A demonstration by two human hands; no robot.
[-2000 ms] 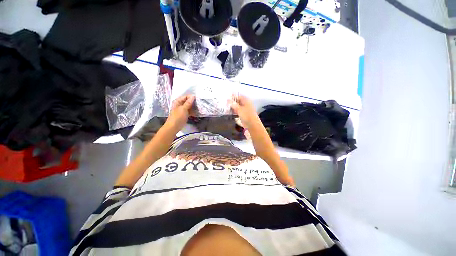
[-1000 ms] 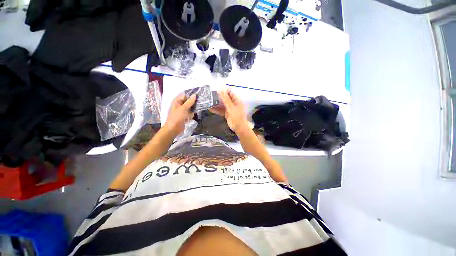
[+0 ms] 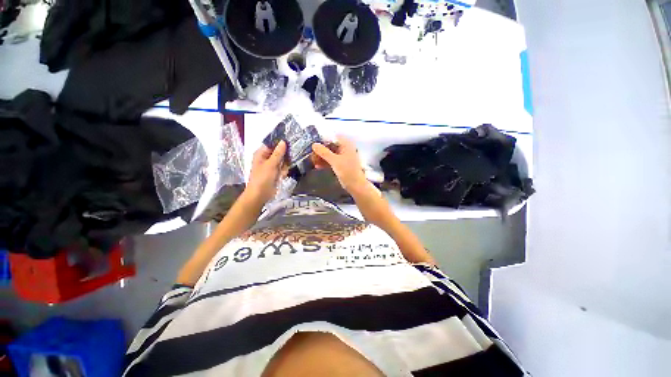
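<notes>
A small dark bundle [image 3: 294, 138], shiny as if in clear film, is held between both hands over the near edge of the white table. My left hand [image 3: 266, 168] grips its left side, with the thumb on top. My right hand [image 3: 341, 163] grips its right side near the lower corner. A clear crinkled film piece hangs below the bundle by my left hand. Dull grey-brown cloth [image 3: 324, 185] lies in the tray below the hands. The undersides of the fingers are hidden.
Small dark bundles in film [image 3: 329, 90] lie by the thread stand [image 3: 221, 46]. A clear polybag [image 3: 180, 175] lies at the left tray edge. Black garments [image 3: 59, 166] are heaped left, black cut parts [image 3: 452, 169] right. A red crate [image 3: 70, 274] and blue crate [image 3: 70, 346] stand below.
Two seconds ago the hands held pale clear film; a dark bundle has been between them since one second ago. It is now tilted more, and my right thumb lies over it.
</notes>
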